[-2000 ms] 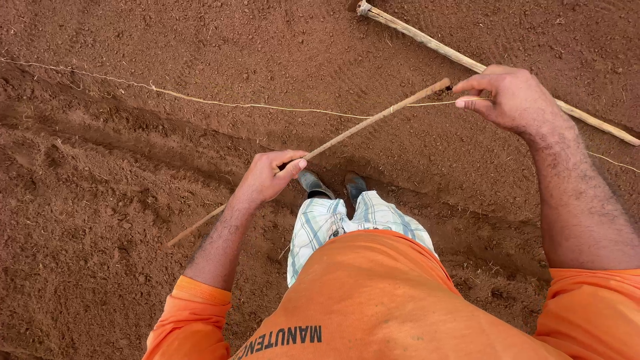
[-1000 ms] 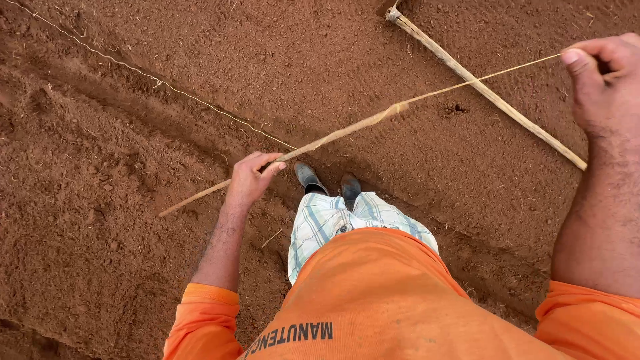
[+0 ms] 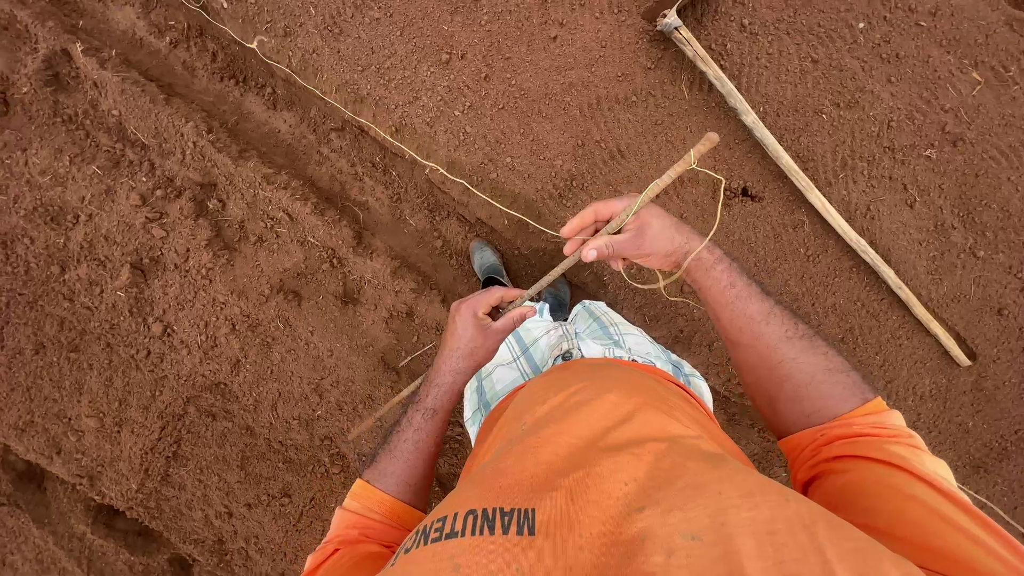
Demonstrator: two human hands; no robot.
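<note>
A long thin wooden stick point(image 3: 668, 178) slants across my front, its knobbed end at the upper right. My left hand point(image 3: 482, 324) grips it near the middle, above my checked shorts. Higher up, my right hand point(image 3: 628, 234) has thumb and fingers around the same stick, with string between them. A pale string point(image 3: 368, 124) runs from the upper left to my right fingers. More of it wraps the stick near the knobbed end and hangs in a loose loop point(image 3: 720, 210) beside my right wrist. The stick's lower end passes behind my left forearm.
A hoe with a long wooden handle point(image 3: 808, 188) lies on the reddish soil at the upper right, its head partly cut off by the frame. A furrow point(image 3: 240, 132) runs diagonally on the left. My boots point(image 3: 488, 262) stand below my hands. String also shows at the lower right edge.
My right hand has come in from the far right, where it pulled the string taut, and now holds the stick. The string by the knobbed end has gone slack into a loop.
</note>
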